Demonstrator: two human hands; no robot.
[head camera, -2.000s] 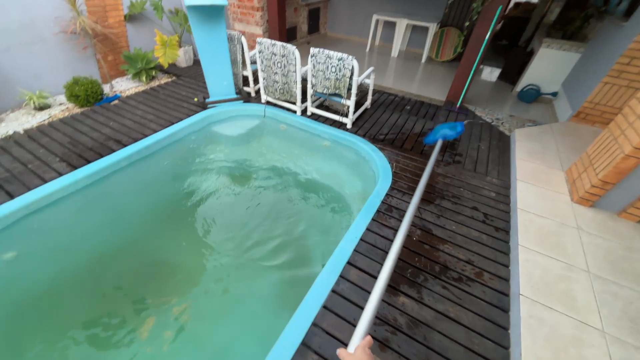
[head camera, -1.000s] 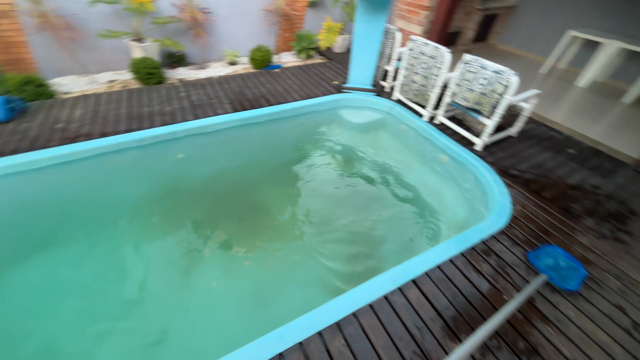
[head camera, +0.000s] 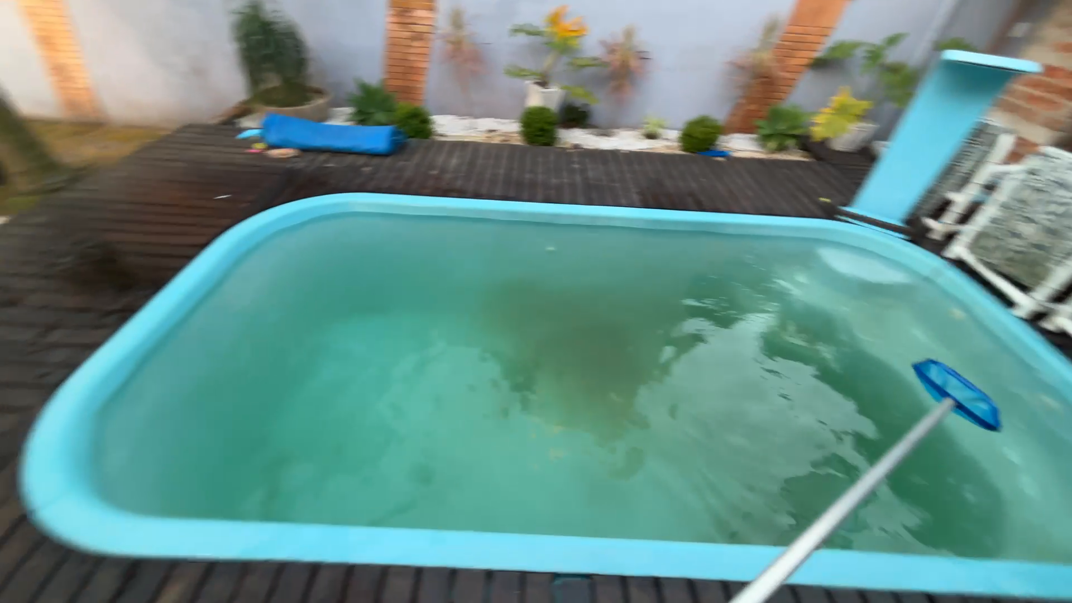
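A pool skimmer net with a blue frame and mesh (head camera: 957, 394) appears over the right part of the pool; whether it touches the water I cannot tell. Its pale metal pole (head camera: 854, 494) crosses the near rim and runs out of view at the bottom edge. Neither my left hand nor my right hand shows, so the grip on the pole is hidden. Greenish, cloudy water (head camera: 377, 402) with a brown patch fills the pool, inside a light blue rim (head camera: 419, 543).
Dark wooden decking (head camera: 536, 172) surrounds the pool. A rolled blue cover (head camera: 331, 136) lies at the far left. White patterned chairs (head camera: 1017, 218) and a light blue pool fixture (head camera: 938, 134) stand at the right. Potted plants and shrubs (head camera: 538, 124) line the far wall.
The skimmer net has gone from above the decking to over the pool. A hand on the pole, seen two seconds ago, is out of view. The view has swung left.
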